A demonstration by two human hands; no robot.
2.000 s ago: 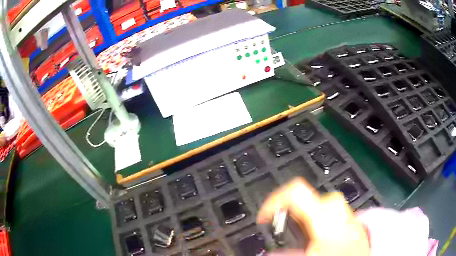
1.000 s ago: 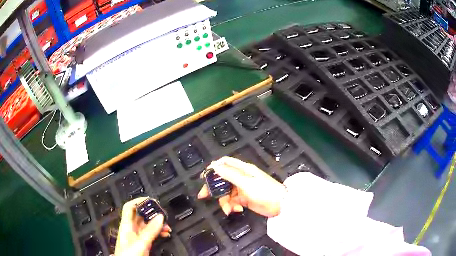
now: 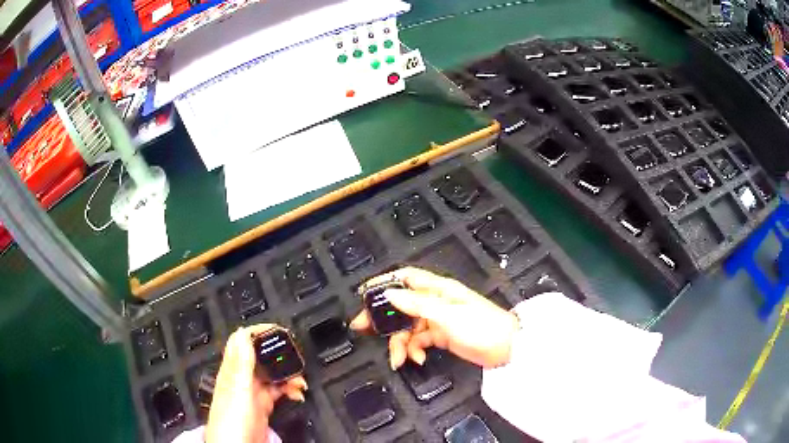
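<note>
My left hand (image 3: 246,389) holds a smartwatch unit (image 3: 279,355) at the lower middle, its lit face up with white text and a small green mark. My right hand (image 3: 441,316) holds a second smartwatch unit (image 3: 387,310) to the right of it, also lit with white text and a green mark; its thumb lies at the face. Both hands are above the black foam tray (image 3: 333,381), whose square pockets hold several dark watch units. The units in the back row show round centres. The hands and sleeves hide part of the tray.
Stacked foam trays (image 3: 640,130) with watches lie at right. A white test box (image 3: 285,95) with coloured buttons, a paper sheet (image 3: 290,170) and a pale green fan (image 3: 134,164) are behind. A blue stool (image 3: 757,251) is at far right; another person's hand (image 3: 774,39) shows top right.
Two seconds ago only my right hand showed, blurred, over the tray. Since one second ago, both hands still hold units, whose faces now show green marks; the right thumb has moved onto its unit.
</note>
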